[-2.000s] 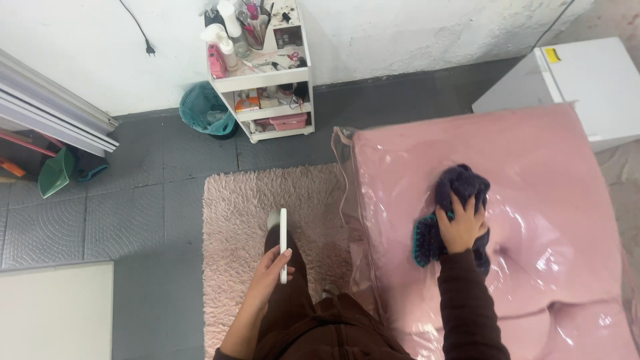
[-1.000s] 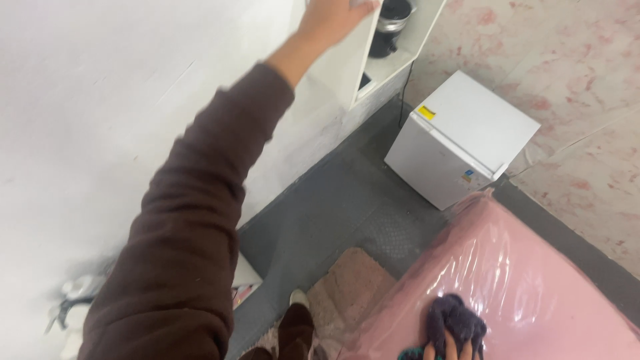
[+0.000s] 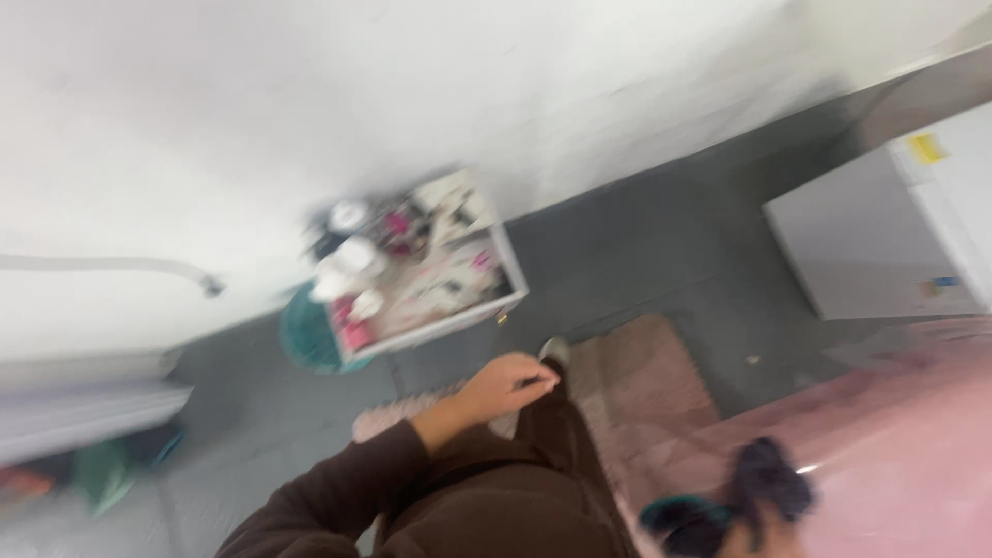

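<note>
My left hand (image 3: 508, 385) is held in front of my body, over the rug, its fingers curled near the thumb with nothing visible between them. At the lower right, my right hand (image 3: 763, 536) is on a bunched dark cloth with teal edging (image 3: 767, 477), at the edge of the pink padded bed (image 3: 914, 434) under its clear plastic cover. Blur and the frame's bottom edge hide part of that hand.
A white cart (image 3: 434, 329) with bottles and small tools stands by the wall, a teal bin (image 3: 306, 329) beside it. To the right is a white mini fridge (image 3: 868, 232). A pink rug (image 3: 643, 387) lies underfoot. A green dustpan (image 3: 103, 473) is at the left.
Two seconds ago my left hand held a white phone-like object; one second ago it reached up to a white shelf. It is now low before my body without that object. The view has swung strongly.
</note>
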